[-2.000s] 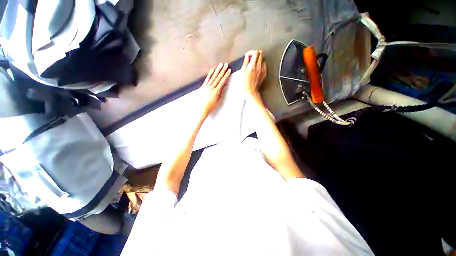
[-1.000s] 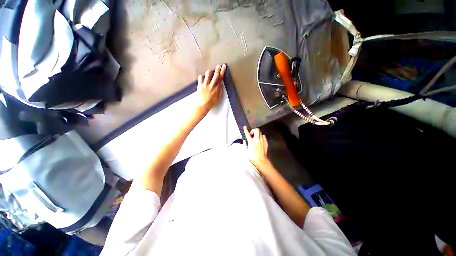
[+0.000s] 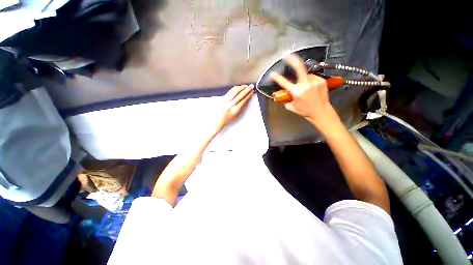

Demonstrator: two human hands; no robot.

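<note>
A near-white garment panel lies along the front edge of the ironing table, with a dark band on its far edge. My left hand lies on the panel near its right end, fingertips on the band's corner, gripping nothing. The steam iron stands just right of that corner, its tip pointing left. My right hand is around the iron's orange handle, with some fingers raised and blurred. The iron's tip is close to my left fingertips; whether it touches the band I cannot tell.
The stained table cover extends behind the panel. A dark and pale pile is at the far left, and a stack of pale panels drapes at left. The iron's hose runs right. A pale pipe and brown cloth bundle are nearby.
My right hand has left the panel's right edge and taken the iron's handle. The iron has turned, its tip now pointing left. My left hand stays near the corner; the view has shifted.
</note>
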